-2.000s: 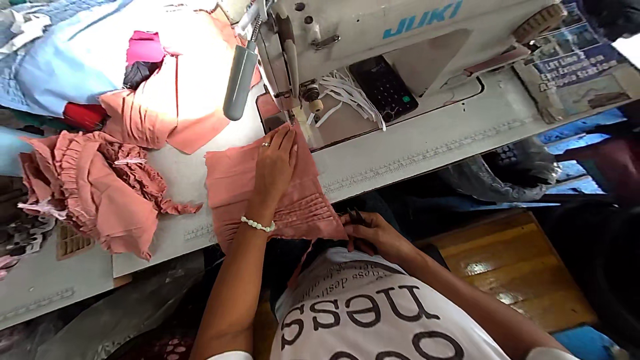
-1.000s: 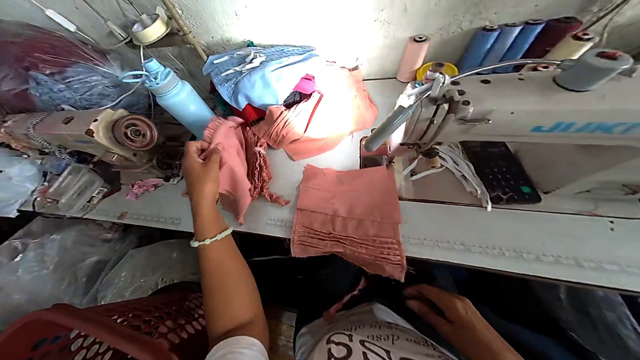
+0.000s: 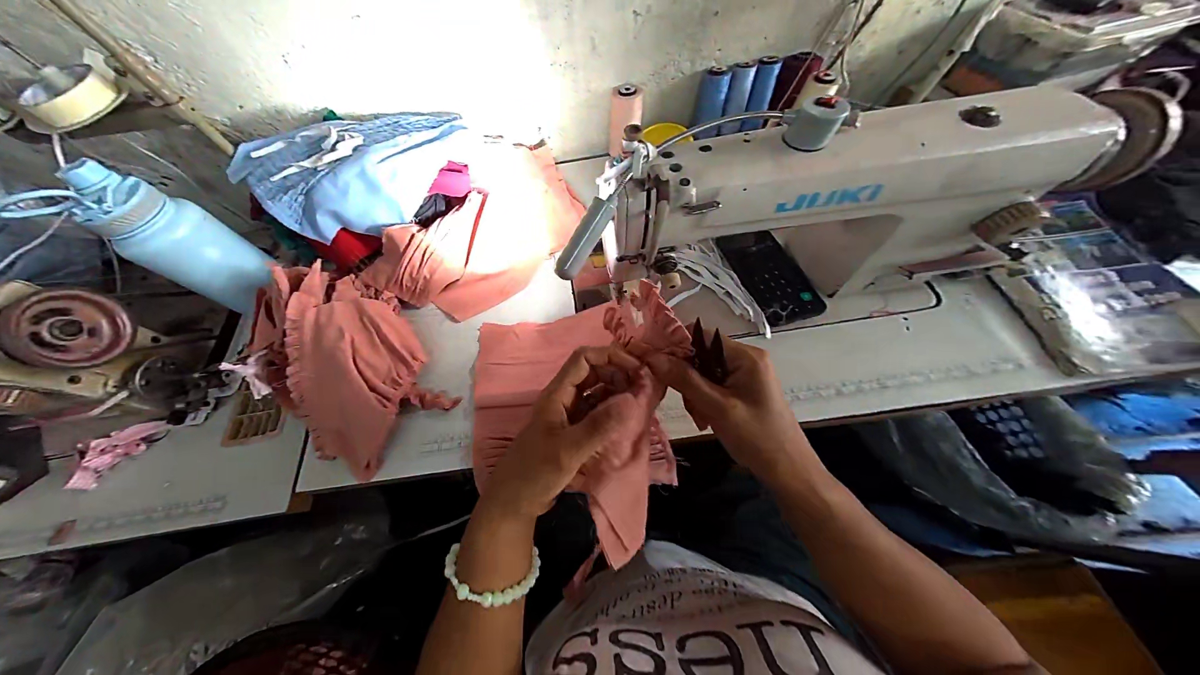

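Both hands hold a ruffled salmon-pink fabric piece (image 3: 623, 469) before the needle area of the Juki sewing machine (image 3: 881, 178). My left hand (image 3: 562, 431), with a beaded bracelet at the wrist, grips its gathered part. My right hand (image 3: 741, 403) pinches the ruffled end; dark thread snips (image 3: 710, 354) sit in the same hand, blades pointing up. Beneath the hands, a flat pink panel with rows of pleats (image 3: 511, 375) lies on the table and reaches over its front edge. Left of it rests a heap of ruffled pink pieces (image 3: 352, 375).
Blue and pink garments (image 3: 375, 178) are piled behind. A light-blue bottle (image 3: 178, 234) leans at the left, near a second machine's handwheel (image 3: 66, 328). A dark keypad device (image 3: 769, 277) and white strips (image 3: 717, 281) lie under the machine arm. Thread cones (image 3: 741, 94) stand by the wall.
My left hand has come back from the heap at the left, now with a ruffled piece. My right hand has risen from the lap to that piece. The pleated panel stays on the table.
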